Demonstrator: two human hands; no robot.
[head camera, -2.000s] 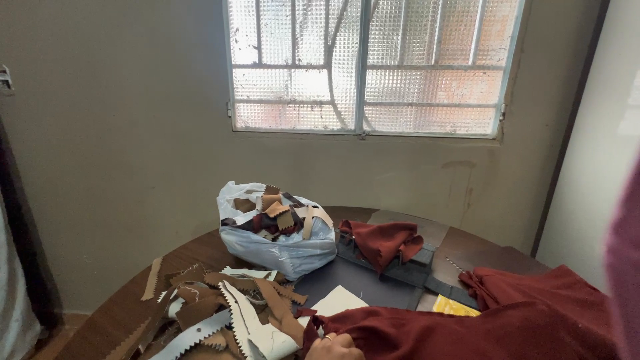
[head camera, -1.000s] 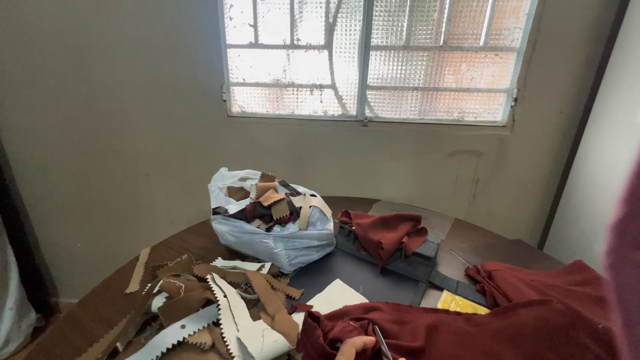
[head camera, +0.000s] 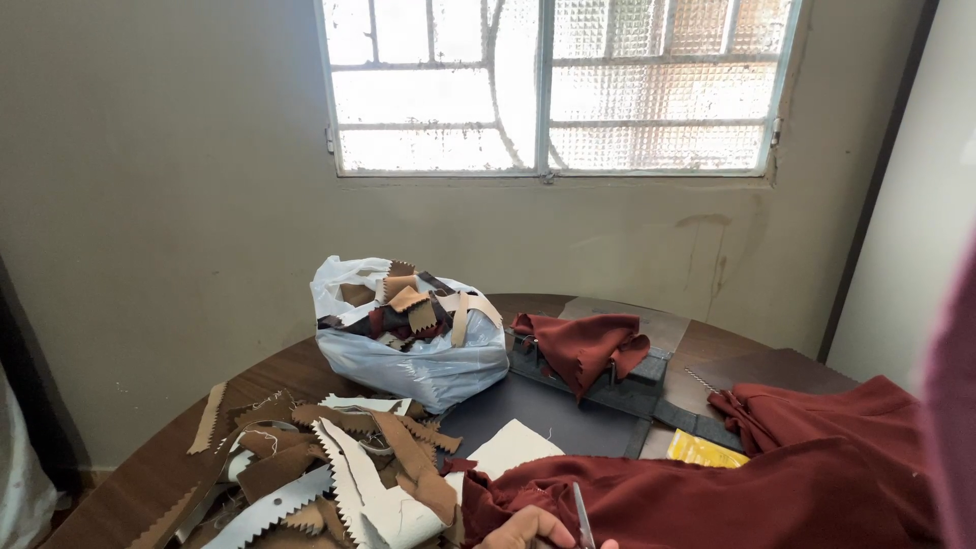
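A long piece of dark red cloth (head camera: 709, 496) spreads over the near right of the round table. At the bottom edge, my left hand (head camera: 526, 528) has bent fingers on the cloth's bunched left end. A narrow metal blade (head camera: 582, 512), seemingly of scissors, points up beside these fingers; its lower part is out of frame. Just right of the blade shows one fingertip, apparently of my right hand (head camera: 609, 544); its grip is hidden. White cloth (head camera: 518, 446) lies behind the red cloth's left end.
Brown and white zigzag-edged scraps (head camera: 381, 488) heap at left. A white plastic bag (head camera: 412, 374) holds more scraps. Behind the red cloth are a dark grey strip-like object (head camera: 587, 385) with red cloth draped on it, a yellow packet (head camera: 705, 450) and more red cloth (head camera: 831, 412).
The metal blade, not visible two seconds ago, stands beside my left hand in the last two frames. The red cloth's left end is bunched differently.
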